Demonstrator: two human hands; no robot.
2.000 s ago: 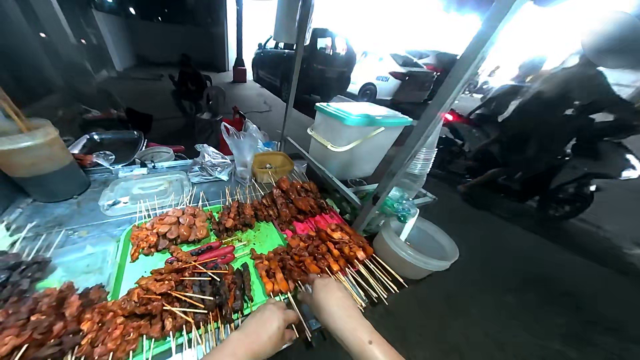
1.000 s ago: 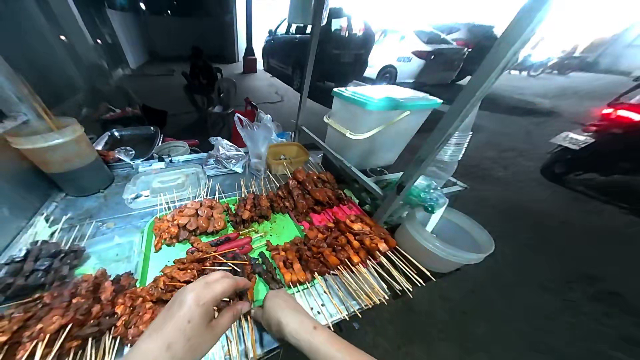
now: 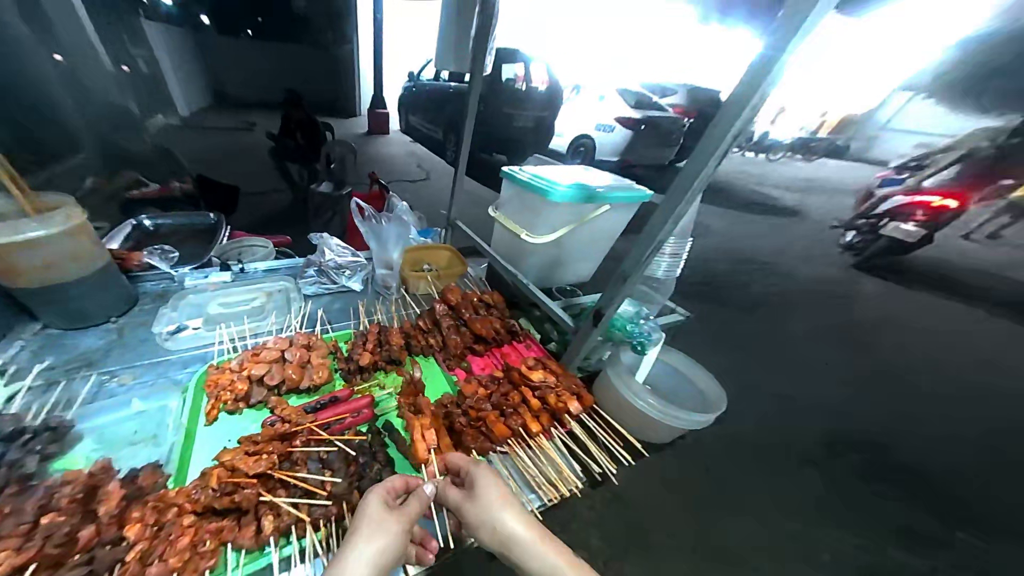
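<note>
Both my hands meet at the front edge of the stall, over bare bamboo stick ends. My left hand (image 3: 396,516) and my right hand (image 3: 474,496) pinch the sticks of a couple of orange-glazed meat skewers (image 3: 422,420), whose meat points away from me. Rows of similar skewers (image 3: 512,400) lie just right of them, sticks toward me. Dark meat pieces and red sausages (image 3: 344,412) lie to the left on a green tray (image 3: 192,432). Sliced round meat skewers (image 3: 276,364) sit behind. More marinated skewers (image 3: 88,512) fill the near left.
A sauce bucket (image 3: 60,260) stands at left, near a clear lidded container (image 3: 228,308). Plastic bags (image 3: 384,232) and a yellow bowl (image 3: 432,268) are behind. A metal post (image 3: 688,176), a teal-lidded cooler (image 3: 560,216) and a round plastic tub (image 3: 660,396) are at right. A motorcycle (image 3: 904,216) is on the road.
My hands have come together on the skewer sticks, slightly right of where they were over the tray one second ago. A motorcycle on the road at right has moved farther off.
</note>
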